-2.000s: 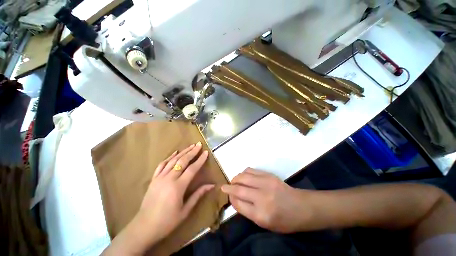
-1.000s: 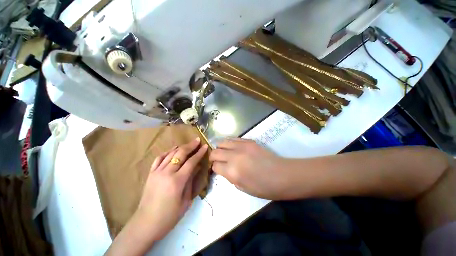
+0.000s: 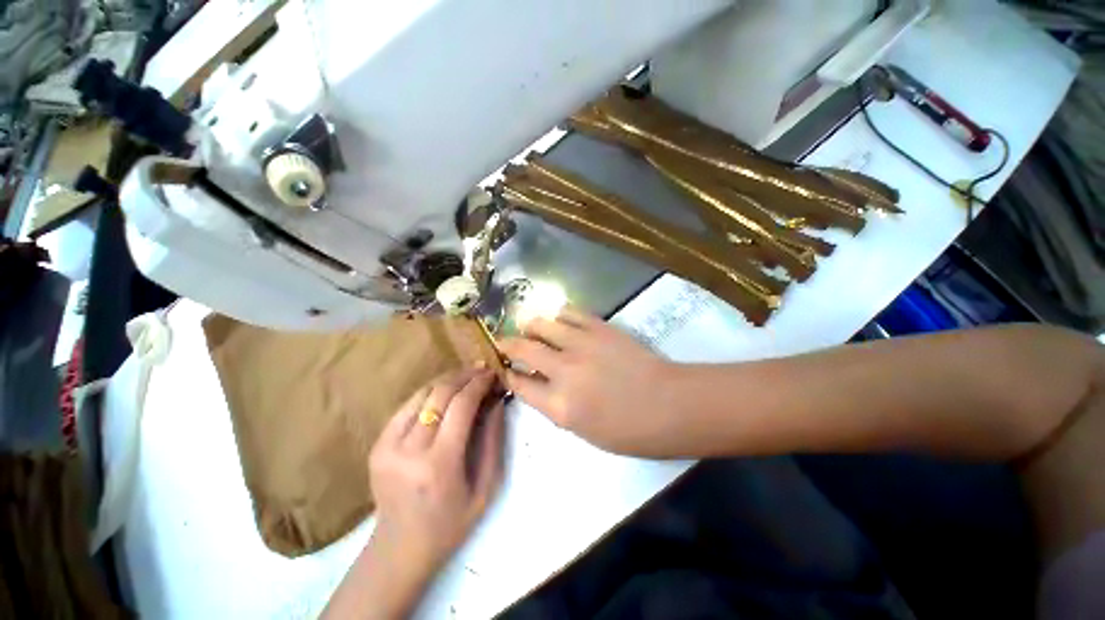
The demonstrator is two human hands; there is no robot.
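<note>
A tan-brown fabric panel (image 3: 318,406) lies flat on the white table, its top right edge at the presser foot (image 3: 485,317). A narrow gold-toothed zipper (image 3: 487,338) runs along that edge, from the foot to my fingers. My left hand (image 3: 439,454), with a gold ring, pinches the panel's right corner with the fingertips. My right hand (image 3: 588,378) holds the same edge just right of it, its fingertips close to the foot. The fingers hide the zipper's end.
The white sewing machine head (image 3: 400,109) arches over the work. Several loose brown zippers (image 3: 679,206) fan out under its arm. Red and black snips (image 3: 945,118) with a cord lie at right. A white cloth strip (image 3: 136,400) hangs at left.
The panel has fed up and away under the machine head, so less edge shows in front of the foot. Both hands have moved towards the foot, and my left fingers now pinch the corner.
</note>
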